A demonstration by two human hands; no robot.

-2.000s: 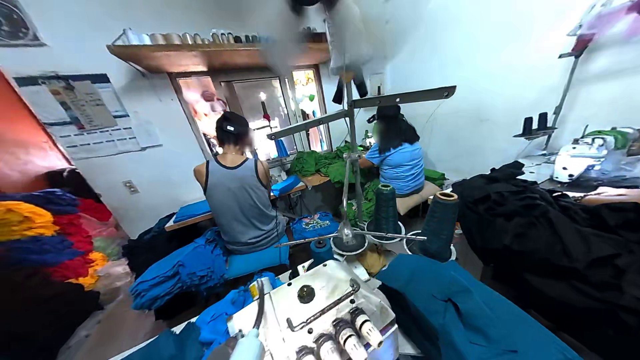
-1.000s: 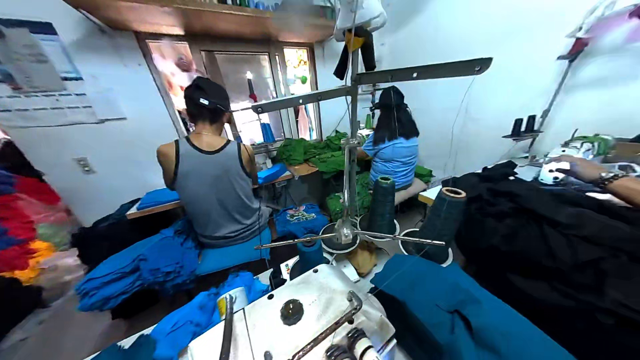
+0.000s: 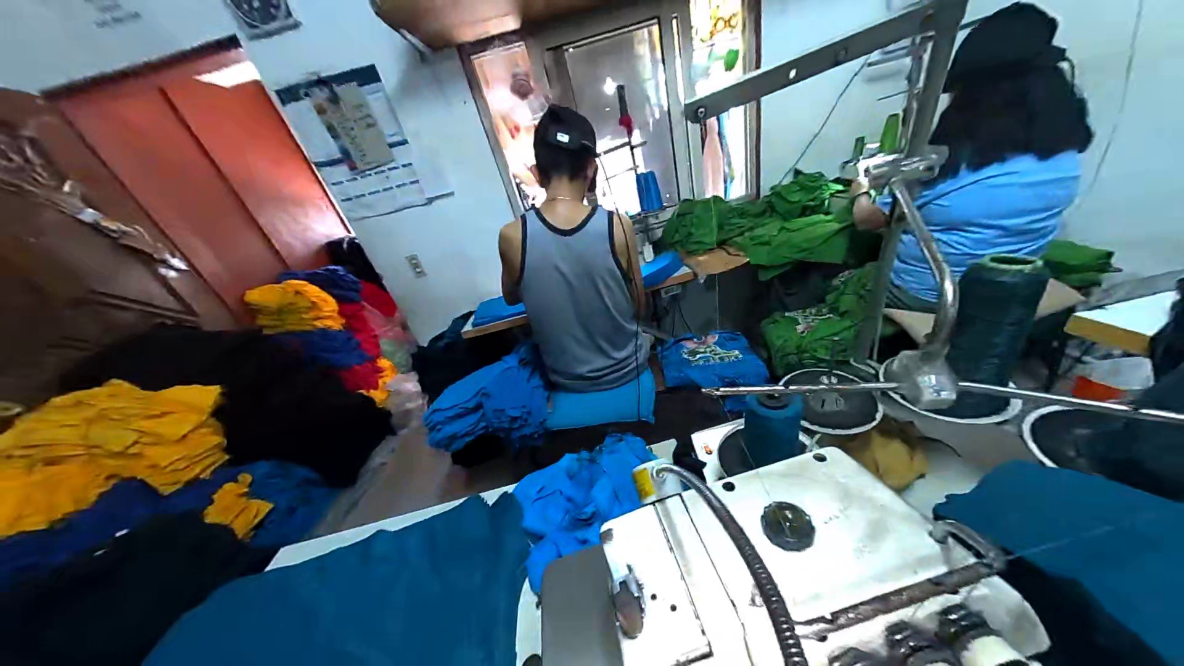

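Neither my left hand nor my right hand shows in the head view. Closest to me stands a white industrial sewing machine (image 3: 842, 536) with a ribbed hose and tension knobs. Teal fabric (image 3: 388, 592) lies on the table left of it, and more teal fabric (image 3: 1091, 546) lies to its right. A bright blue cloth bundle (image 3: 583, 495) rests behind the machine's left side. Beyond the machine are a teal thread cone (image 3: 773, 427) and a larger dark green cone (image 3: 997, 305), near a metal thread stand (image 3: 925, 379).
One person (image 3: 583, 287) sits facing away by the window; another person (image 3: 994, 203) sits at the right beside green fabric (image 3: 795, 222). Piles of yellow cloth (image 3: 111, 444), with red, blue and black cloth, lie on the left. The stand's metal arm (image 3: 814, 65) crosses the upper right.
The view has swung left and nearer the machine. A hand seen at the far right one second ago is out of view.
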